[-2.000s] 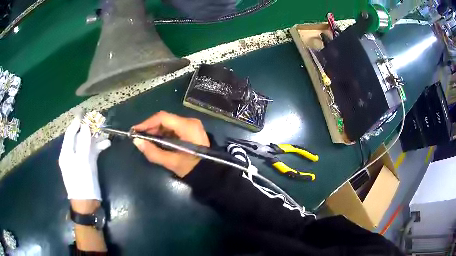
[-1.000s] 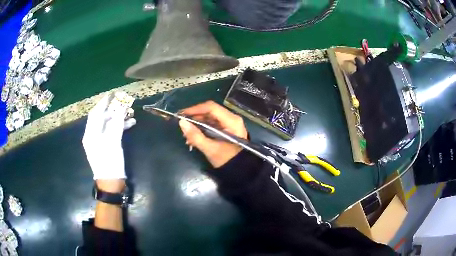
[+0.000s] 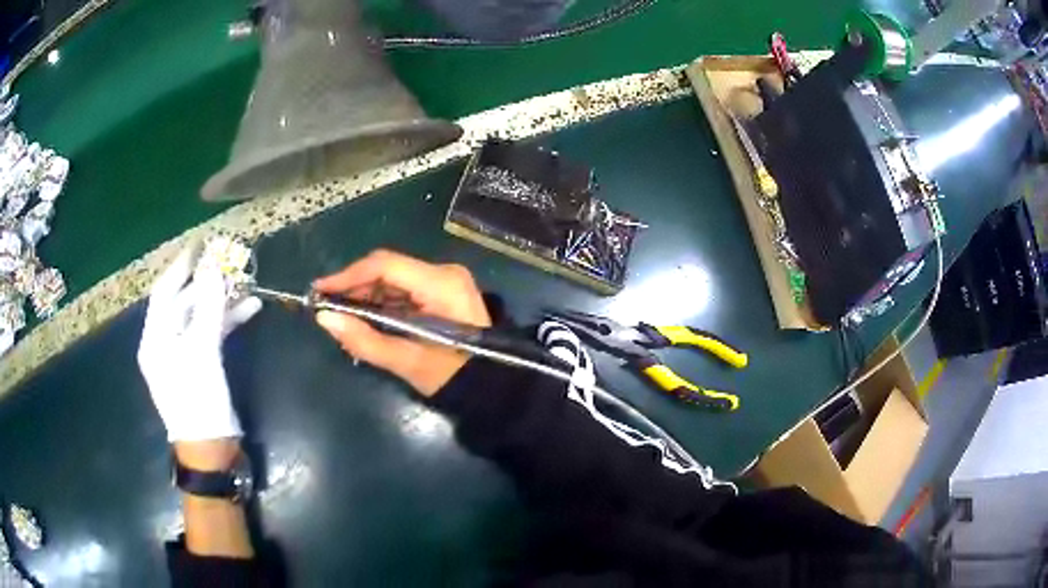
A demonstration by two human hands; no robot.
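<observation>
My left hand point(image 3: 193, 350), in a white glove, holds a small white assembly point(image 3: 226, 262) with brassy bits in its fingertips near the speckled edge strip. My bare right hand point(image 3: 402, 316) holds a thin metal soldering iron point(image 3: 379, 322) like a pen. Its tip points left and reaches the assembly; whether it touches cannot be told. A grey cable with white cord wound on it runs from the iron along my right sleeve. The glove hides part of the assembly.
The grey extraction hood point(image 3: 328, 115) hangs above the edge strip. A shallow box of thin pieces point(image 3: 546, 215), open pliers point(image 3: 678, 350) and a dark station in a cardboard tray point(image 3: 741, 195) lie to the right. White assemblies point(image 3: 25, 218) heap at far left. An open carton point(image 3: 879, 448) stands lower right.
Since one second ago, the iron's tip has come from apart to the assembly. The view has shifted, so the heap at left shows less.
</observation>
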